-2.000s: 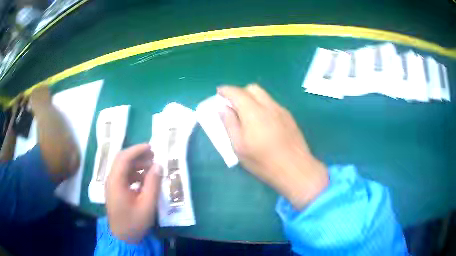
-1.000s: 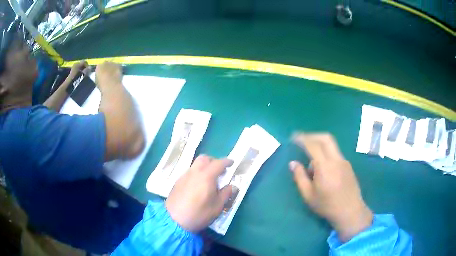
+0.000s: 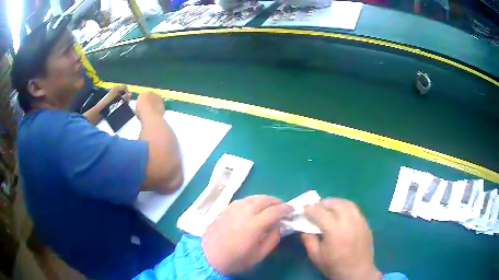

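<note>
My left hand [image 3: 243, 232] and my right hand [image 3: 342, 235] are close together at the lower middle. Both grip a small stack of white packets [image 3: 304, 213] between them, mostly hidden by the fingers. Another white packet pile [image 3: 219, 188] with a brown strip lies flat just left of my left hand. A fanned row of white packets [image 3: 450, 198] with grey strips lies at the right.
A person in a blue shirt [image 3: 82, 158] sits at the left, holding a black device [image 3: 120, 114] over a white sheet [image 3: 202, 133]. Yellow trim [image 3: 284, 116] borders the dark belt, where a silvery ring [image 3: 423, 82] lies. Another bench holds small pieces behind.
My right hand has moved left from the bare bench to the packet stack, and both hands now grip it. The camera view has shifted, showing more of the neighbour and the far bench.
</note>
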